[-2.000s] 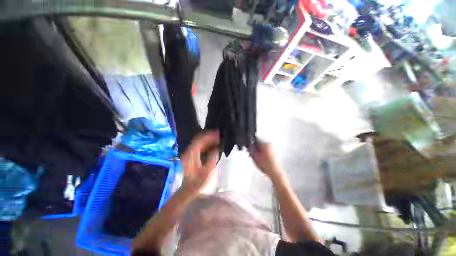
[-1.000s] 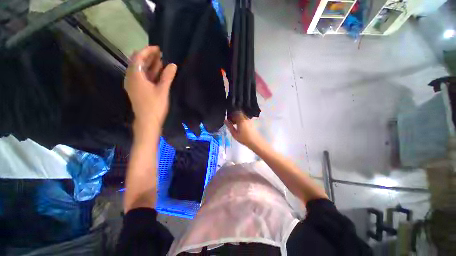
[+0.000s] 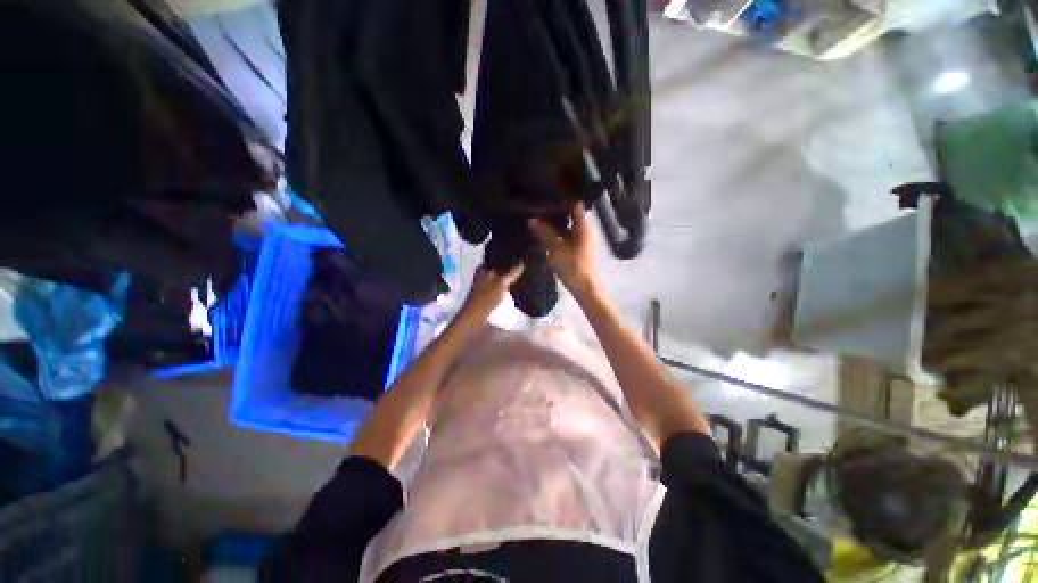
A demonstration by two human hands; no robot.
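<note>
Black garments (image 3: 376,125) hang in front of me in long dark folds, several side by side. My left hand (image 3: 492,287) is at the lower end of one black garment (image 3: 535,171), its fingers closed on the cloth edge. My right hand (image 3: 566,241) holds the same garment a little higher and to the right, fingers bent round the cloth. The image is blurred there. The tops of the garments are cut off by the upper edge.
A blue plastic crate (image 3: 253,362) with black cloth inside stands on the floor at the left. Blue plastic bags (image 3: 71,330) lie further left. More black garments (image 3: 103,159) hang at the upper left. A grey-white panel (image 3: 859,298) and a metal bar (image 3: 751,385) are at the right.
My left hand has come down from the hanging garments to the cloth beside my right hand. The narrow black folds are now spread wider and nearer. The crate shows further left.
</note>
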